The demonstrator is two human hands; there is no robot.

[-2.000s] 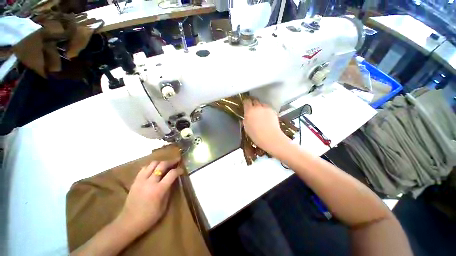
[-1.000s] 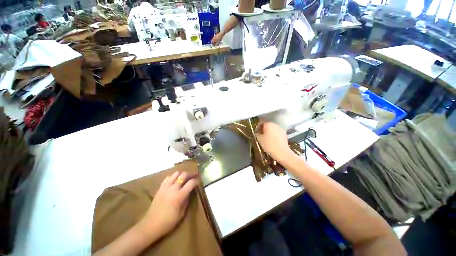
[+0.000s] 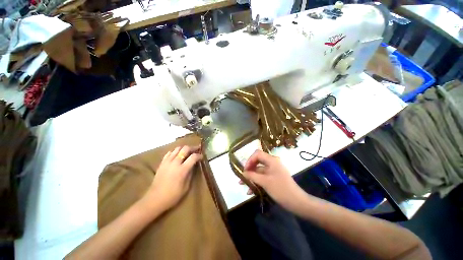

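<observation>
A tan-brown bag panel [image 3: 137, 185] lies left of the needle and hangs over the table's front edge, with a dark zipper strip along its right edge. My left hand [image 3: 175, 170] rests on the panel near that edge, fingers slightly bent, pressing it flat. My right hand [image 3: 264, 175] pinches a single zipper [image 3: 235, 157], which curves from near the zipper bundle down past the table's front edge. The zipper bundle [image 3: 276, 117] fans out under the machine arm. The presser foot [image 3: 202, 128] is just beyond the panel's top corner.
The white sewing machine [image 3: 264, 56] spans the table. A red and black tool [image 3: 339, 123] and a black cord [image 3: 321, 137] lie right of the bundle. A blue bin [image 3: 414, 71] and grey-brown folded fabric [image 3: 421, 139] are at the right. A dark brown stack [image 3: 12, 167] is at far left.
My right hand has moved from the bundle towards the table's front edge, drawing one zipper out. My left hand stays on the panel. The camera view has shifted.
</observation>
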